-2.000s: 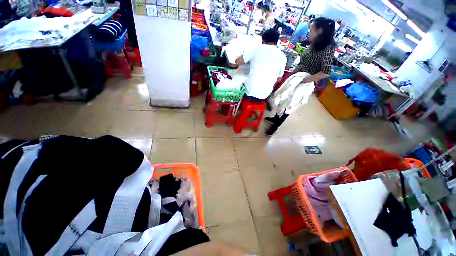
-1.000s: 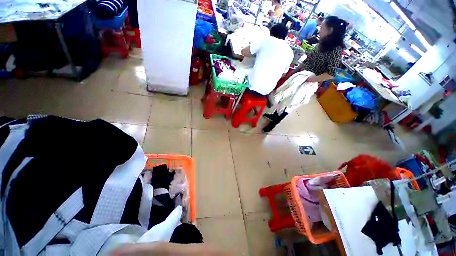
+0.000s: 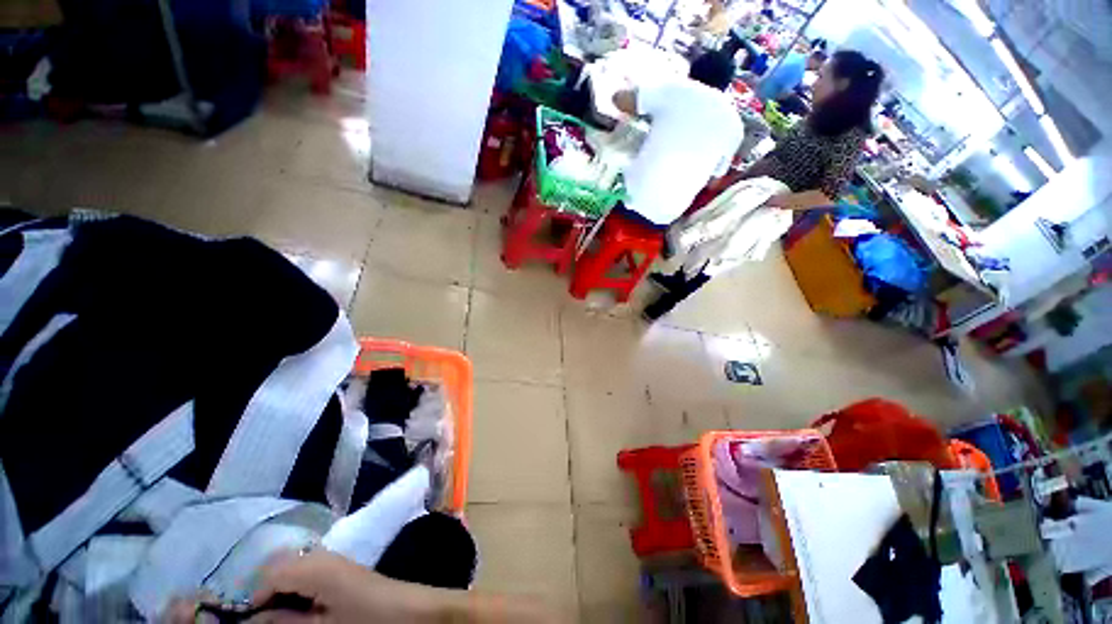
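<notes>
A heap of part-sewn black garments [image 3: 159, 317] with white bands [image 3: 283, 396] fills the lower left. My right hand [image 3: 305, 585] is low in the picture, cut off by the bottom edge, its forearm coming in from the right. Its fingers are closed on a small dark edge [image 3: 259, 603] of cloth beside the pale fabric [image 3: 232, 542]. A blurred skin-coloured patch at the bottom edge left of it may be my left hand; its state cannot be made out.
An orange basket [image 3: 461, 427] with black and pale pieces stands against the heap. Another orange basket [image 3: 704, 518] with pinkish cloth is beside a white-topped table [image 3: 829, 524] at the lower right. Beyond the tiled floor are a pillar [image 3: 433, 98], a seated person and a standing person holding white cloth.
The view has tilted downward, so the heap sits higher. My right hand, only a blurred sliver at the bottom edge before, now shows with its fingers at the cloth.
</notes>
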